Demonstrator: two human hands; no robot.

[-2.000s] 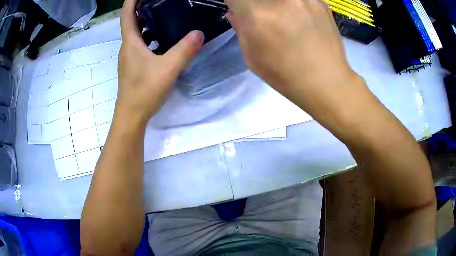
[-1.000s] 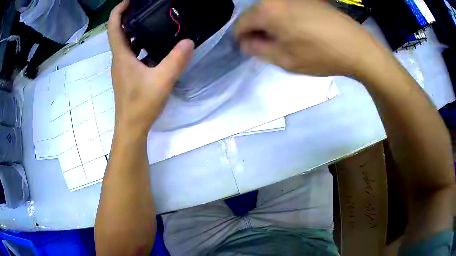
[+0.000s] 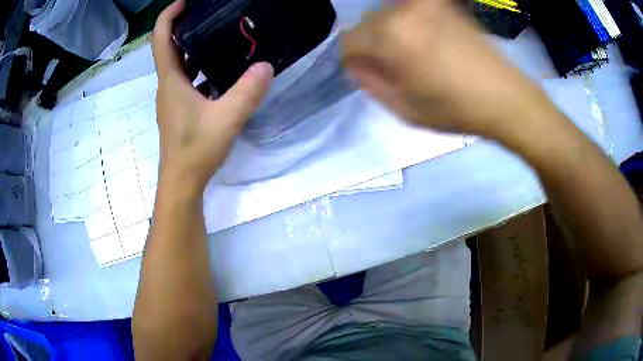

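Note:
A black outer housing (image 3: 282, 32) lies at the top centre, cut off by the frame's top edge. A small red wire with a pale connector shows on its black surface. My left hand (image 3: 204, 106) grips the housing's near left corner, thumb on the near edge. A milky protective bag (image 3: 303, 106) wraps its near side and spreads over the white paper. My right hand (image 3: 416, 67) is blurred, just right of the housing; its fingertips are unclear and I cannot tell whether it holds anything.
White paper sheets with a black grid (image 3: 106, 169) lie at the left. Blocks with blue and white strips (image 3: 596, 25) and yellow strips (image 3: 502, 5) stand at the upper right. Bagged housings (image 3: 21, 257) line the left edge. A blue bin (image 3: 92, 342) and a brown carton (image 3: 511, 282) are below the bench.
The housing has shifted and tilted in my left hand, and the red wire now shows. My right hand has moved off the housing towards the right.

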